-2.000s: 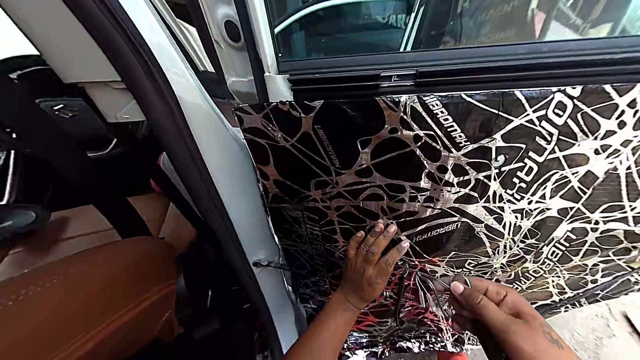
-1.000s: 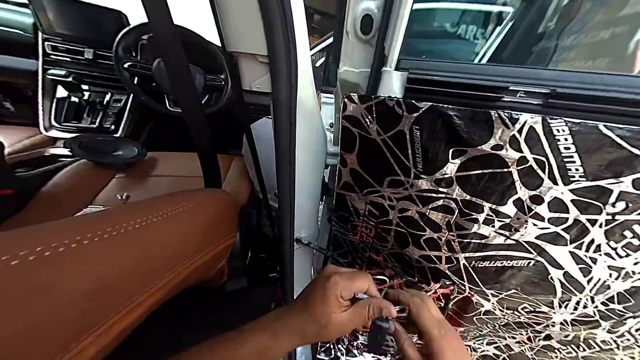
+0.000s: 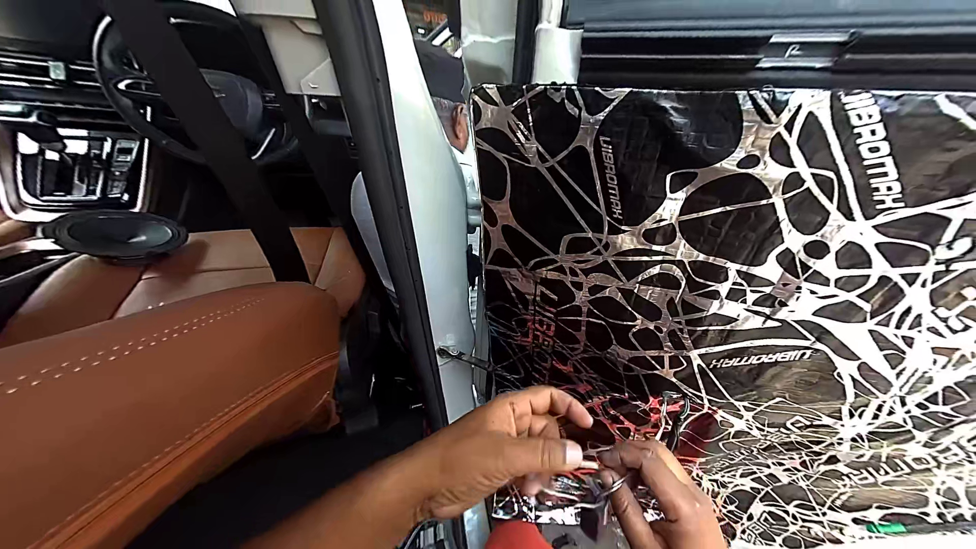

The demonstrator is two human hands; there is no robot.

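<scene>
A car door stands covered by a black-and-silver Vibromax sound-damping sheet (image 3: 633,305). In front of its lower part, my left hand (image 3: 503,450) has its thumb at a thin pale wire end (image 3: 589,463), with the fingers curled above. Close at its right, my right hand (image 3: 663,496) pinches thin wires (image 3: 614,488) between thumb and fingers. More wires (image 3: 675,419) come out at the sheet just above my right hand. Something small and dark hangs below the fingertips, too blurred to name.
The white door pillar (image 3: 427,191) and a door check strap (image 3: 465,357) lie left of the sheet. A brown leather seat (image 3: 175,381) fills the lower left, with a round speaker (image 3: 114,235) on the front seat. Another person (image 3: 451,99) is partly visible behind the pillar.
Two seconds ago my hands were apart on and near the sheet; now they are together at the wires. The view has swung left. My left hand's fingers have spread since one second ago.
</scene>
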